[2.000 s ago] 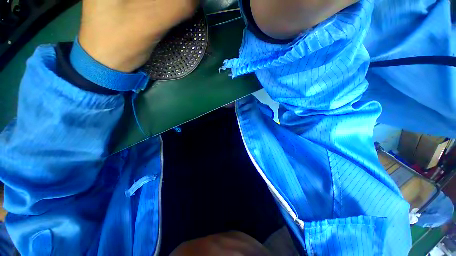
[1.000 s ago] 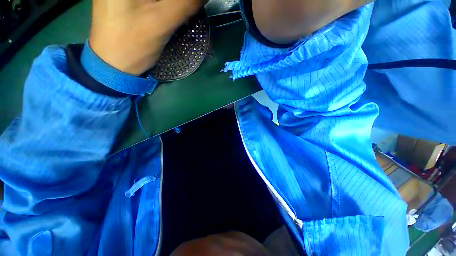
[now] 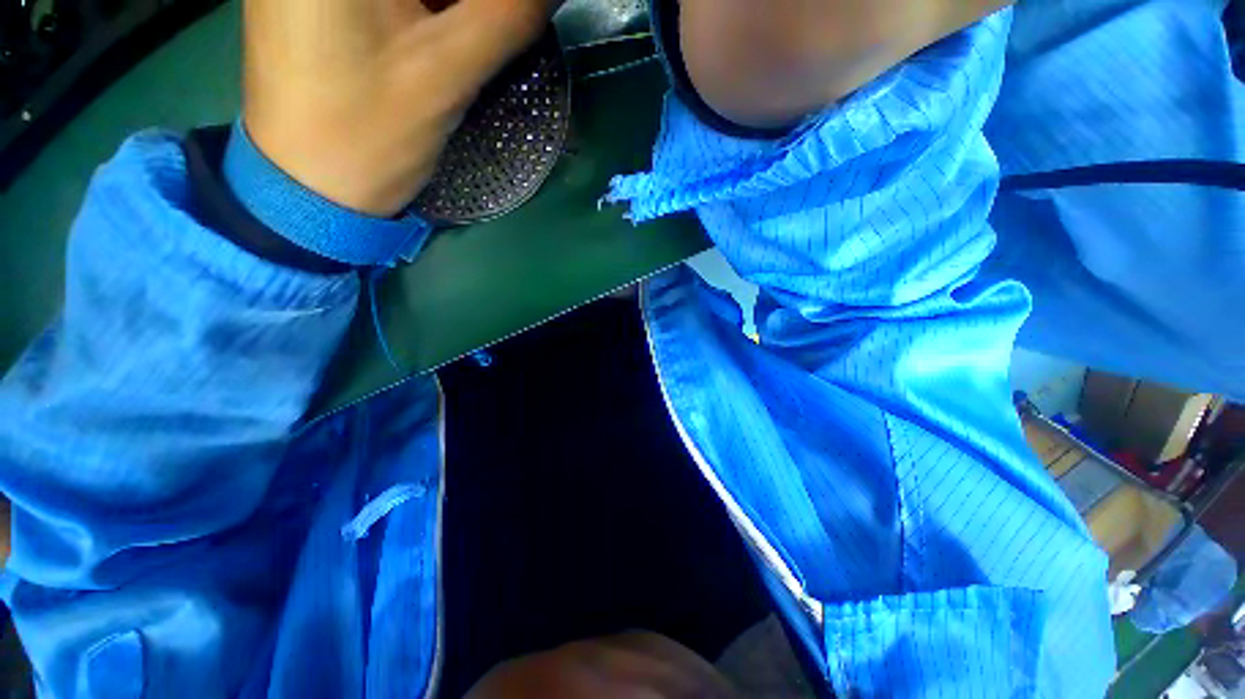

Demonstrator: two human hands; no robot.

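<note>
My left hand is at the top left, cut off by the top edge, with a blue strap on its wrist. Its fingertips and anything in them are out of the picture. The perforated screw plate, dark with a glittering dot grid, lies on the green bench mat, partly covered by my left hand. My right hand shows only as a blurred wrist and lower hand at the top edge. Its fingers are out of view.
A thin blue cord hangs from the wrist strap. The bench edge runs diagonally before my body. A person's blue sleeve is close at the right. Cardboard boxes are at the lower right. Dark objects are at the top left corner.
My left hand has moved slightly to the right since two seconds ago and shows more of its back. My right wrist has shifted very slightly left.
</note>
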